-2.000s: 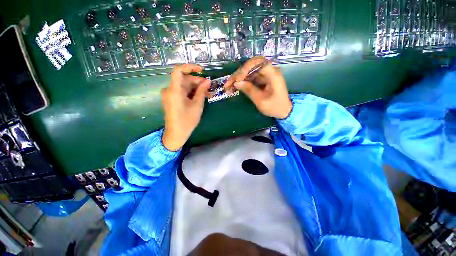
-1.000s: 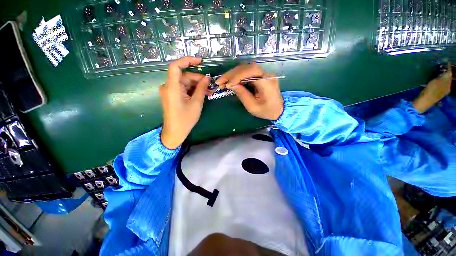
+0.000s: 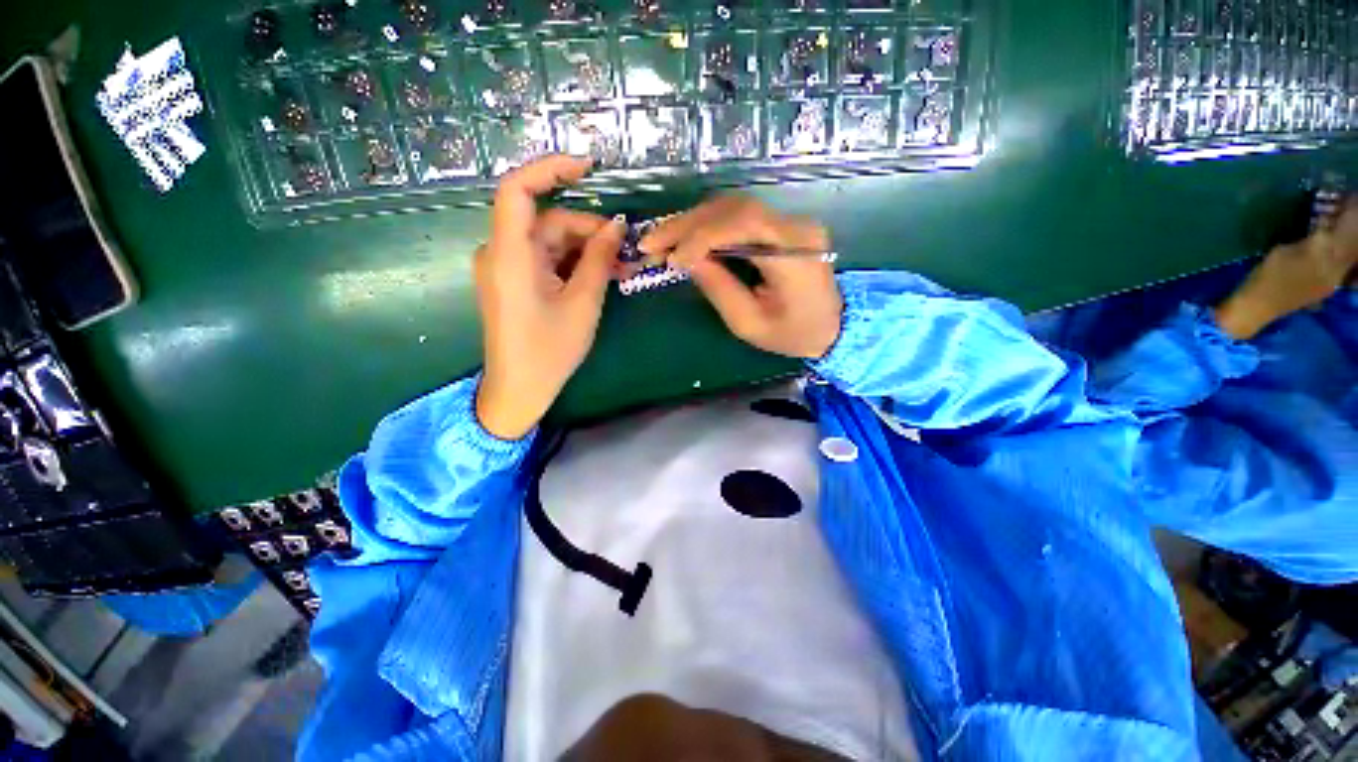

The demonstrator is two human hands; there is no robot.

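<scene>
My left hand (image 3: 545,298) is over the green mat with thumb and index finger pinched on a small dark component (image 3: 630,240). My right hand (image 3: 760,276) holds thin tweezers (image 3: 782,252) that point toward the component, their shaft sticking out to the right. The tweezers' tip is hidden by my right fingers. A small white label sheet (image 3: 652,277) with dark marks shows under and between my fingertips; which hand bears it, if any, I cannot tell.
A clear blister tray (image 3: 596,179) of small parts lies beyond my hands, another (image 3: 1236,142) at far right. Loose label sheets (image 3: 151,113) and a smartphone (image 3: 63,201) lie left, a black component tray (image 3: 90,506) lower left. Another person's hand (image 3: 1293,283) is at right.
My right hand has come closer to the component, and the tweezers have tilted from pointing up right to nearly level. The other person's hand has appeared at right.
</scene>
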